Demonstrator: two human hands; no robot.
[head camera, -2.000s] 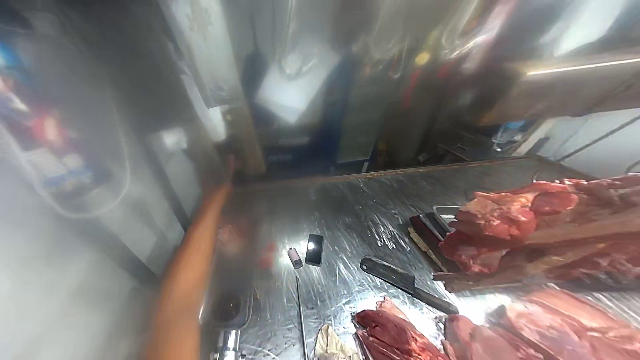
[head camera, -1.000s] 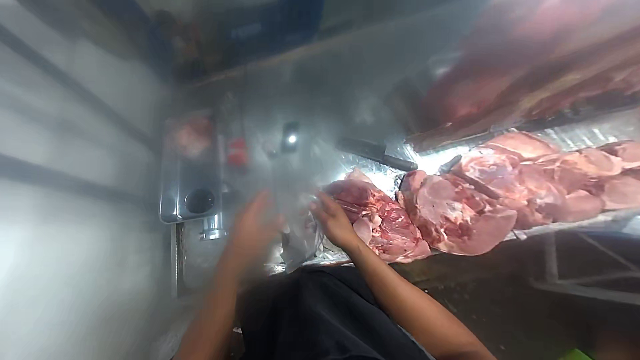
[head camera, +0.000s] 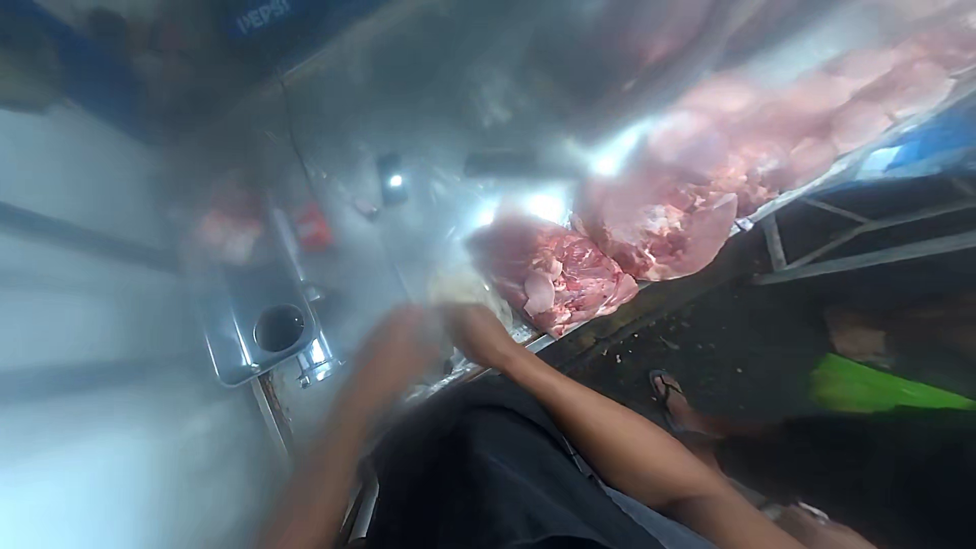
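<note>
Both hands are close together over the near edge of a metal table (head camera: 358, 259). My left hand (head camera: 404, 339) is badly blurred, so its fingers do not show clearly. Beside it on the right is my right hand (head camera: 476, 332), at a pale, blurred item (head camera: 461, 290) that I cannot identify. Whether either hand grips anything cannot be made out. Just right of my hands lies a cut of raw meat (head camera: 568, 282), touching a larger cut (head camera: 663, 229). A dark, blurred knife (head camera: 526, 165) lies behind them, and a phone (head camera: 393, 180) with a bright spot lies farther left.
A steel meat grinder tray (head camera: 236, 335) with a round opening stands at the left, a red item (head camera: 313, 226) beside it. More meat (head camera: 862, 99) runs along the table to the right. Another person's sandalled foot (head camera: 671, 396) is on the floor, near a bright green object (head camera: 892, 385).
Two seconds ago my left arm reached out toward the far left; one second ago both hands were low in front of me. Now they are closer together. The view has tilted down.
</note>
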